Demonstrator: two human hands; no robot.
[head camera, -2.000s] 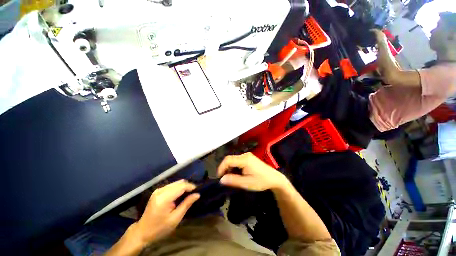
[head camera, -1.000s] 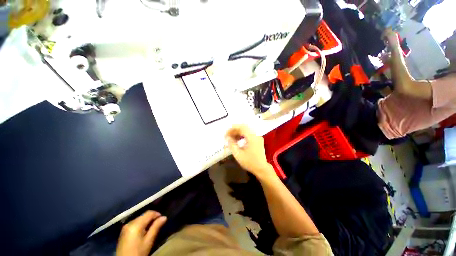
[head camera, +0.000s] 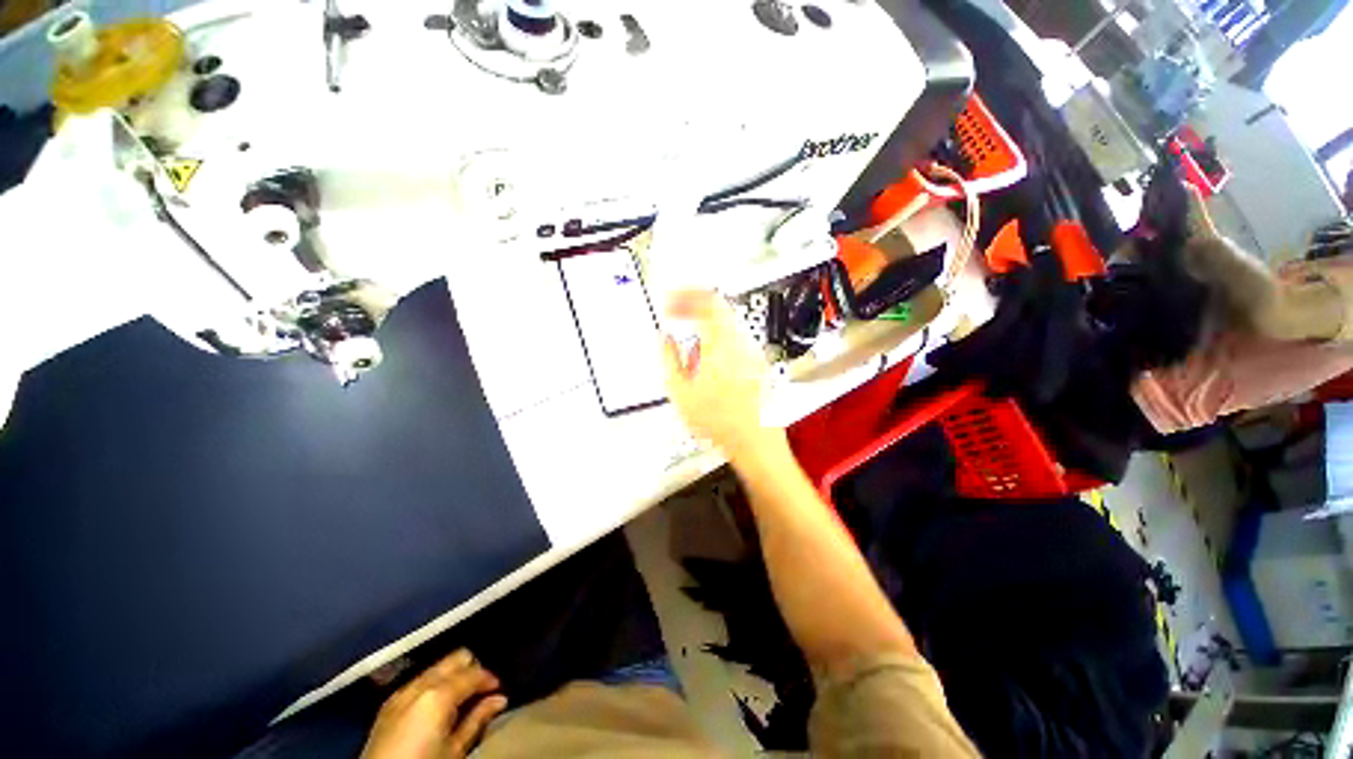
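Dark navy fabric (head camera: 252, 504) lies flat on the white table at the left, under the needle area (head camera: 338, 334) of the sewing machine (head camera: 594, 119). A phone (head camera: 614, 334) with a white screen lies right of it. My right hand (head camera: 718, 378) is over the table at the phone's right edge. A small reddish and white spot shows between its thumb and fingers; I cannot tell if it is a held thing. My left hand (head camera: 438, 712) is low at the bottom edge, partly cut off, fingers bent, beside dark cloth (head camera: 571, 623) below the table edge. Its grip is unclear.
A tray (head camera: 846, 356) of small tools and bobbins is right of my right hand. A red basket (head camera: 994, 445) and a heap of black cloth (head camera: 1024, 623) are below the table at right. Another person's arm (head camera: 1254, 289) is at the far right, by black fabric.
My hands were together over dark cloth below the table edge, then parted. My right hand has moved up to the phone's side; my left has dropped to the bottom. The view has shifted slightly.
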